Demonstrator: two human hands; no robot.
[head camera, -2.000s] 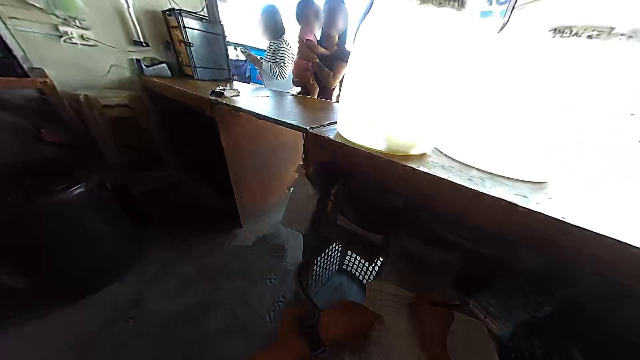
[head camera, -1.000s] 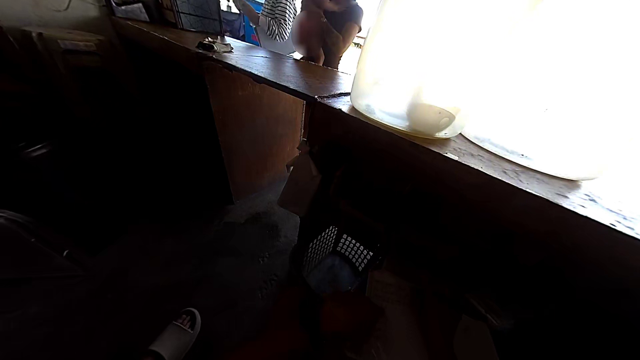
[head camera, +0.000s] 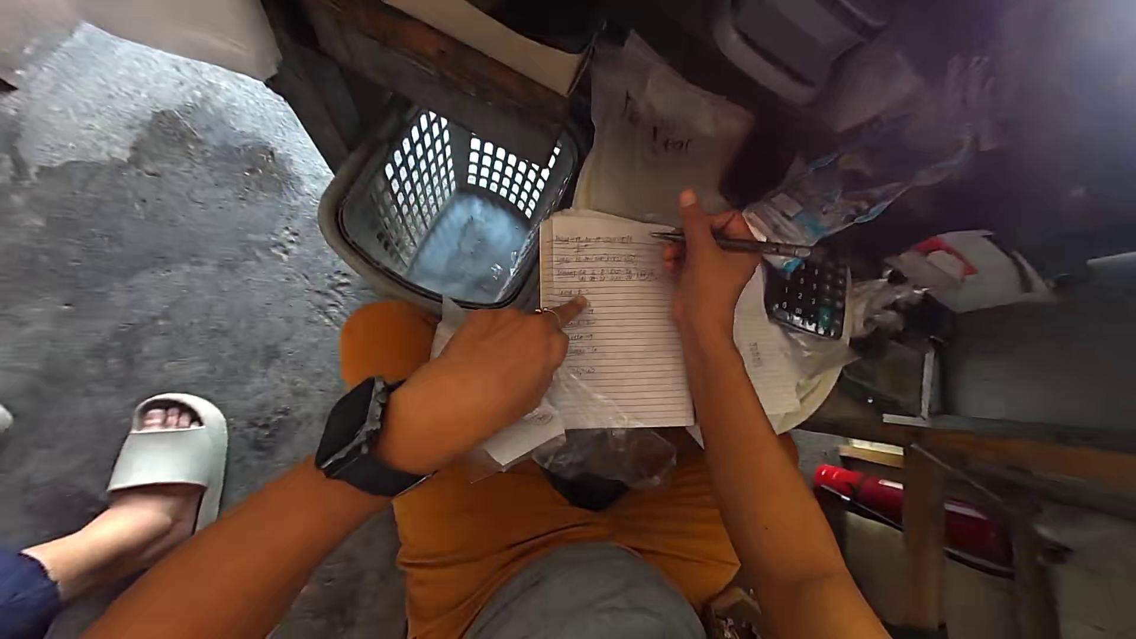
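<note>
A lined notebook page (head camera: 621, 373) with handwriting lies over my lap. My left hand (head camera: 501, 359), with a ring and a black watch at the wrist, rests at the page's left edge, its index finger pointing onto a written line. Whether it grips anything under the page is hidden. My right hand (head camera: 710, 266) holds a dark pen (head camera: 768, 248) across the upper right of the page, the tip toward the writing. A calculator (head camera: 809, 293) lies just right of that hand, partly under clear plastic. Clear plastic (head camera: 608, 453) also lies below the page.
An open plastic basket (head camera: 337, 217) stands at upper left of the page. Beyond the page lies a plastic bag (head camera: 657, 133) bearing writing. Wooden framing (head camera: 923, 532) and a red cylindrical object (head camera: 972, 532) are at right. Another person's foot in a pale slide sandal (head camera: 169, 457) is at left.
The view has swung down sharply from the counter to my lap. The page and both hands now show clearly; they were dark and hard to make out before.
</note>
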